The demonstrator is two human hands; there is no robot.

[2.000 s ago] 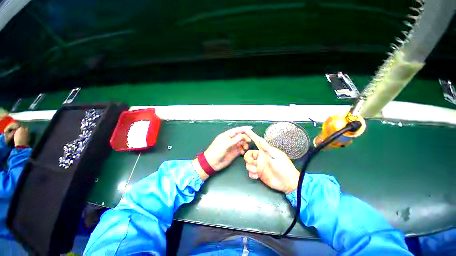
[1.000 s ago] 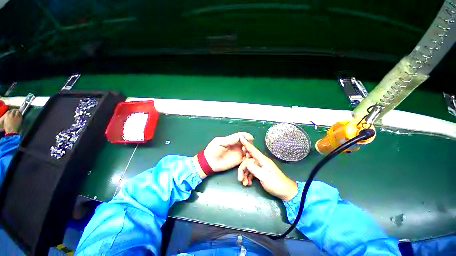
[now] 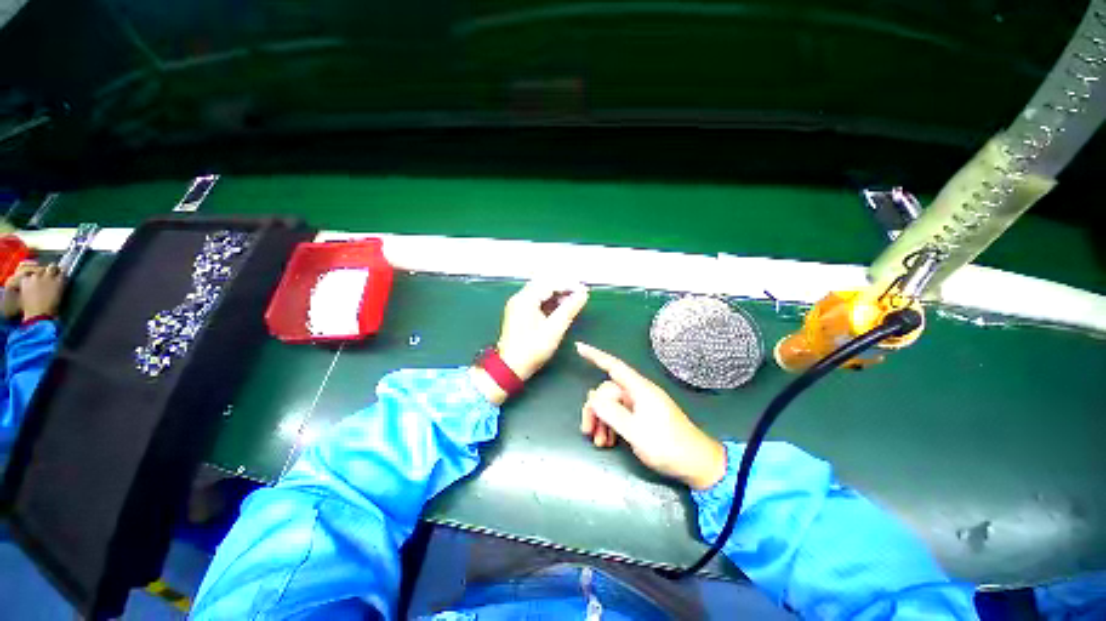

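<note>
My left hand (image 3: 539, 330), with a red band at the wrist, is over the bench near the white rail. Its fingers are curled with thumb and fingertips close together; whether something tiny is between them cannot be told. My right hand (image 3: 645, 422) is nearer me, index finger extended and the other fingers loosely bent, with nothing visible in it. The hands are apart. The round grey screw dish (image 3: 706, 342) lies to the right of my hands. The yellow-orange electric screwdriver (image 3: 837, 330) hangs right of the dish, its black cord passing over my right sleeve.
A red bin (image 3: 280, 306) with white parts stands left. A black tray (image 3: 97, 419) holding glittering small metal parts is farther left. Another person's hands (image 3: 33, 289) are at the far left edge. Phones lie on the belt (image 3: 546, 218) beyond the white rail (image 3: 485, 255). A wrapped post (image 3: 964, 224) slants at right.
My hands, together at the fingertips before, are now apart. My left hand has moved up towards the rail; my right hand stays near the same place, index finger extended.
</note>
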